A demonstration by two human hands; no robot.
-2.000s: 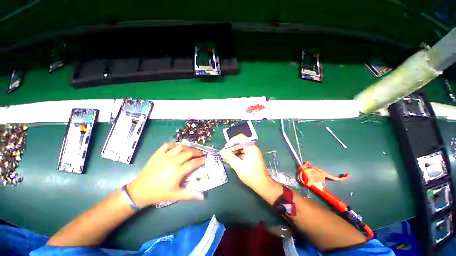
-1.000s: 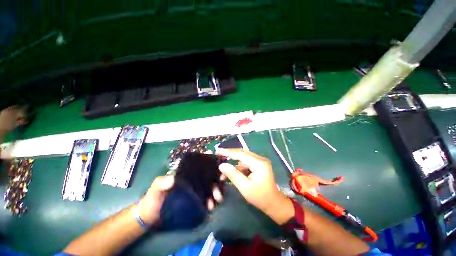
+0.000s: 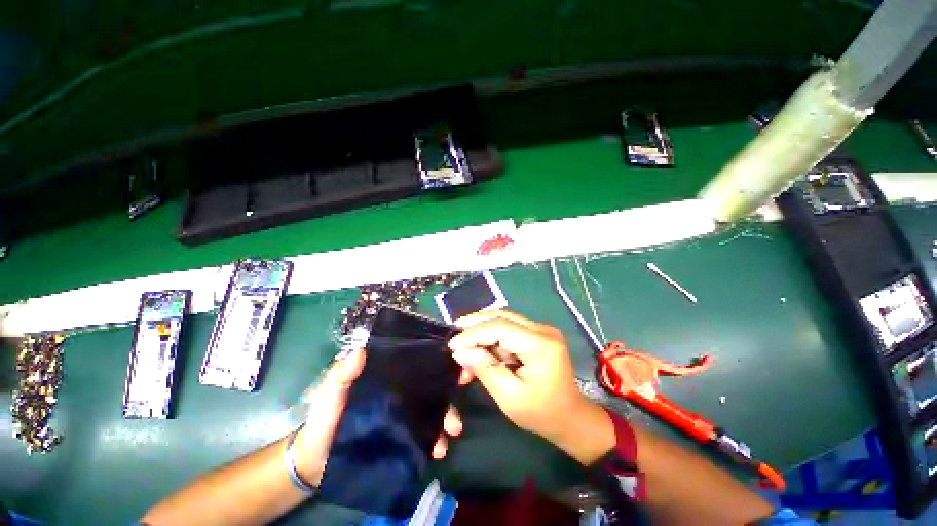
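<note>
A phone mid-frame is held tilted at the centre, its glossy black screen side up. My left hand grips it from the left edge, with fingertips showing at its right edge. My right hand is at the phone's upper right corner, thumb and index finger pinched together. A thin clear film edge seems to run from the fingertips across the top of the screen. Whether tweezers are in this hand cannot be told. A dark adhesive pad with white border lies just beyond the right hand.
Piles of tiny parts lie behind the phone and far left. Two open phone units lie left. A blow gun and a thin stick lie right. Phone trays stand on the belt and far right.
The phone has been lifted and turned from its silver-white inside to its black screen side. My right hand has moved to its top corner. The other person's hand at far left is gone.
</note>
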